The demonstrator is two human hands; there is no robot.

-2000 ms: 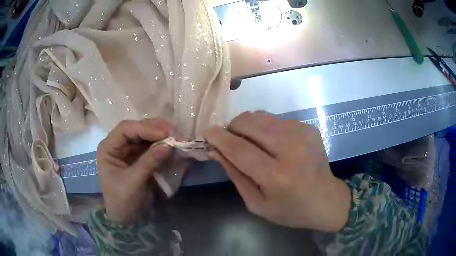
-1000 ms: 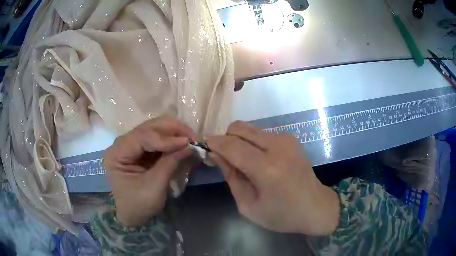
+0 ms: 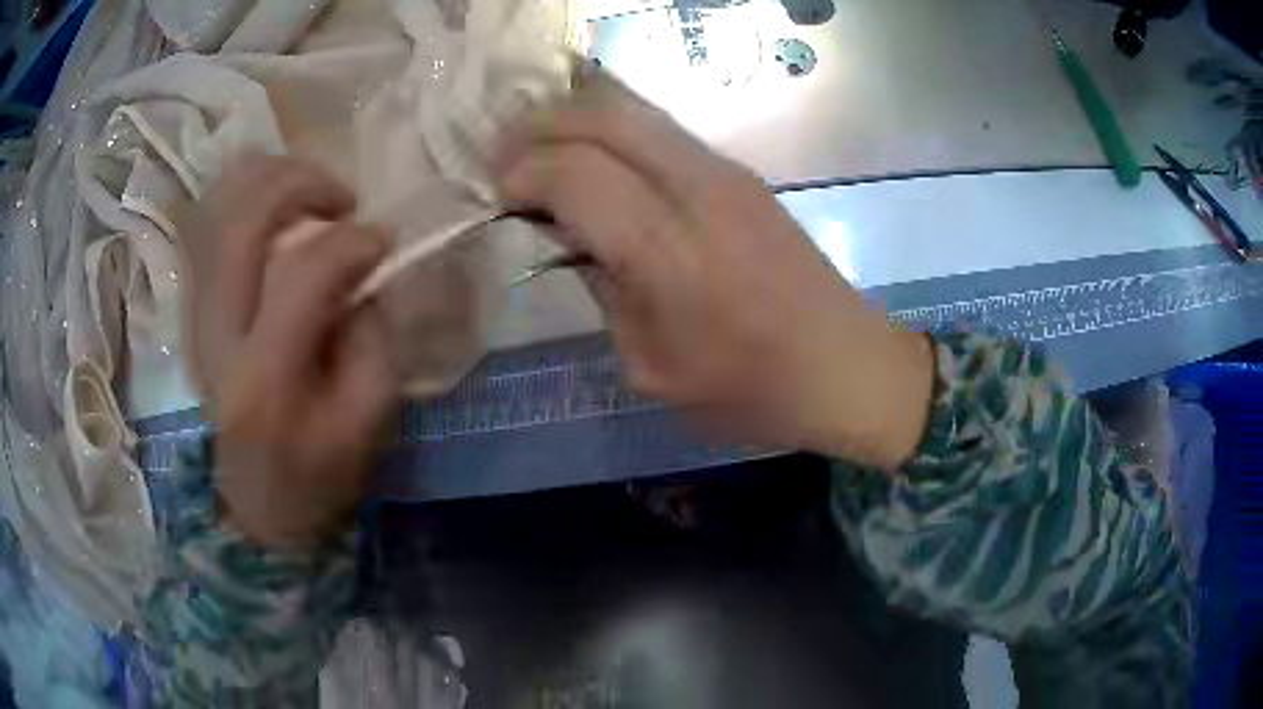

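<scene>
The sheer sparkly garment fabric (image 3: 153,153) is heaped at the left of the table, in pale beige-pink. My left hand (image 3: 298,333) is blurred and pinches a narrow bound edge (image 3: 423,249) of the cloth, which is pulled towards my right hand. My right hand (image 3: 693,263) holds thin dark tweezers (image 3: 554,266); their two points stick out to the left, apart, near the cloth. Whether a tip touches the edge is hard to tell because of blur. A flap of cloth hangs between my hands.
The lit needle plate and machine bed (image 3: 887,111) lie at the top. A green-handled tool (image 3: 1097,114) and snips with orange-red and blue handles (image 3: 1208,208) lie at the right. The grey table edge carries a ruler tape (image 3: 1025,312). A blue basket (image 3: 1230,513) is at lower right.
Both hands have moved up and apart, the left one leftward. The bound edge is now stretched between them, and the tweezers' points show open. The view has shifted slightly.
</scene>
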